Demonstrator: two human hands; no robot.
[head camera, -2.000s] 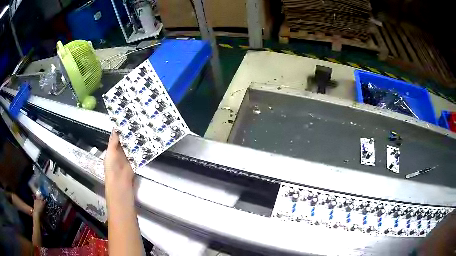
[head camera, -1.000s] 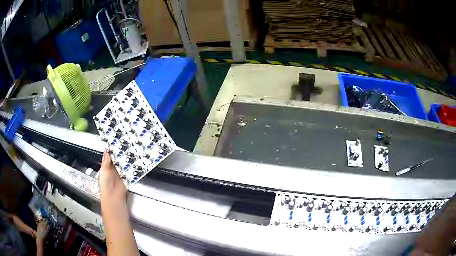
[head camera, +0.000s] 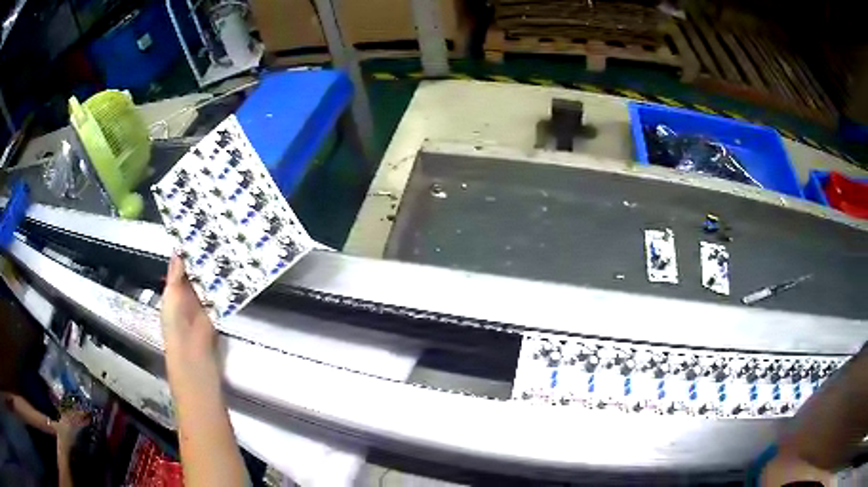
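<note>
My left hand [head camera: 186, 309] holds a white PCB panel [head camera: 233, 219] by its lower left edge, tilted up above the conveyor. Rows of black and blue parts show on its face. My fingers behind the panel are hidden. My right hand [head camera: 826, 428] is at the lower right edge, cut off and blurred, with a blue band at the wrist; its fingers cannot be made out. It is near the right end of a strip of boards [head camera: 657, 380] lying in the conveyor.
Behind the rail, a grey bench [head camera: 514, 214] bears two small boards [head camera: 660, 256] and a pen-like tool [head camera: 776, 289]. Blue bin [head camera: 709, 152], red part in another bin, green fan [head camera: 112, 147] and blue box [head camera: 295, 114] stand behind. Another person's hand [head camera: 69, 426] is at lower left.
The view has shifted, so the scene sits further left and, since one second ago, higher. My left hand still holds the panel in much the same pose. More of my right forearm shows.
</note>
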